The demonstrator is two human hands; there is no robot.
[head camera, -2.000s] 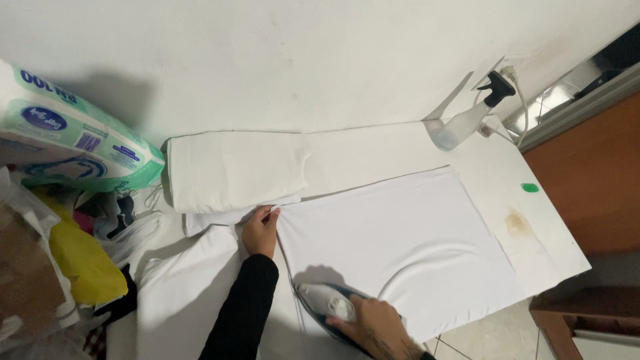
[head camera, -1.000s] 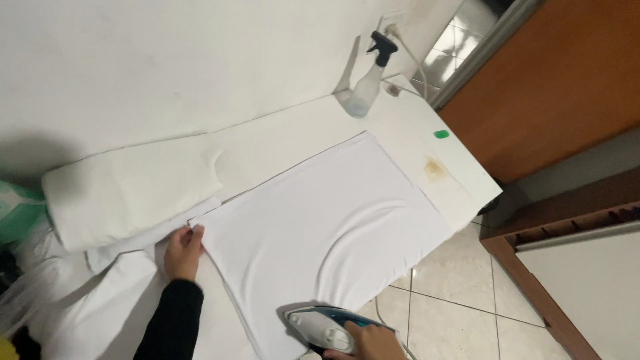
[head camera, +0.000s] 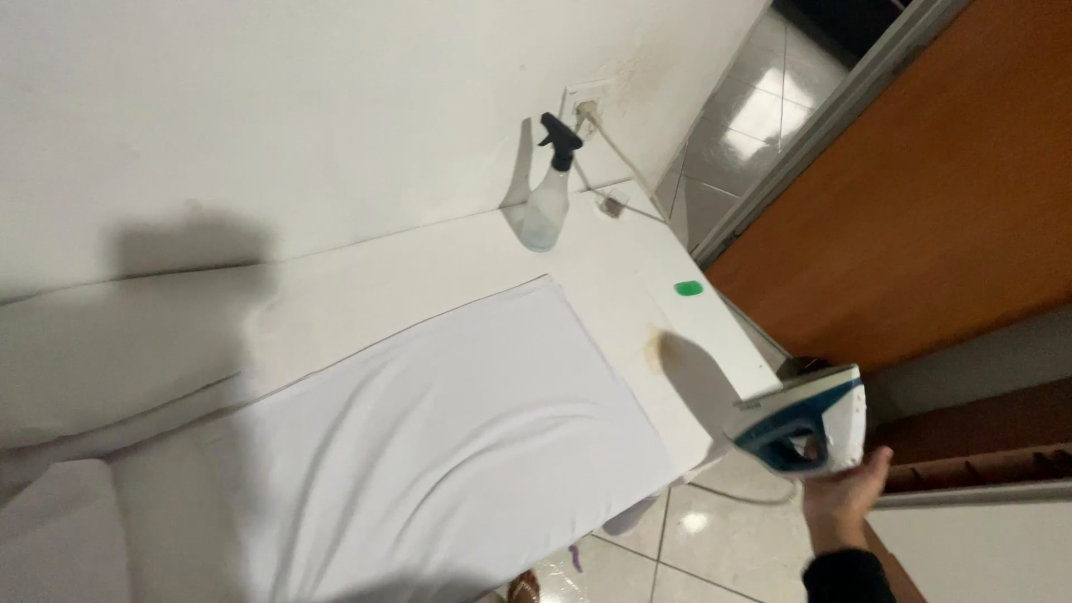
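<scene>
A blue and white clothes iron (head camera: 800, 427) is raised at the table's right corner, tilted with its soleplate turned up and to the left. My right hand (head camera: 846, 498) holds it from below, at the handle side. White fabric (head camera: 469, 419) lies spread over the table with soft creases running across it. More folded white cloth (head camera: 109, 352) lies at the left. My left hand is out of the frame.
On the white table (head camera: 402, 264) stand a spray bottle (head camera: 547, 209) near the wall and a small green object (head camera: 688, 288). A plug sits in the wall socket (head camera: 589, 109). An orange-brown wooden panel (head camera: 904, 184) rises at right, above a tiled floor (head camera: 720, 536).
My right hand has lifted the iron off the fabric's lower edge and moved it right, past the table corner. My left hand, earlier at the fabric's left corner, has left the view. The view has shifted right.
</scene>
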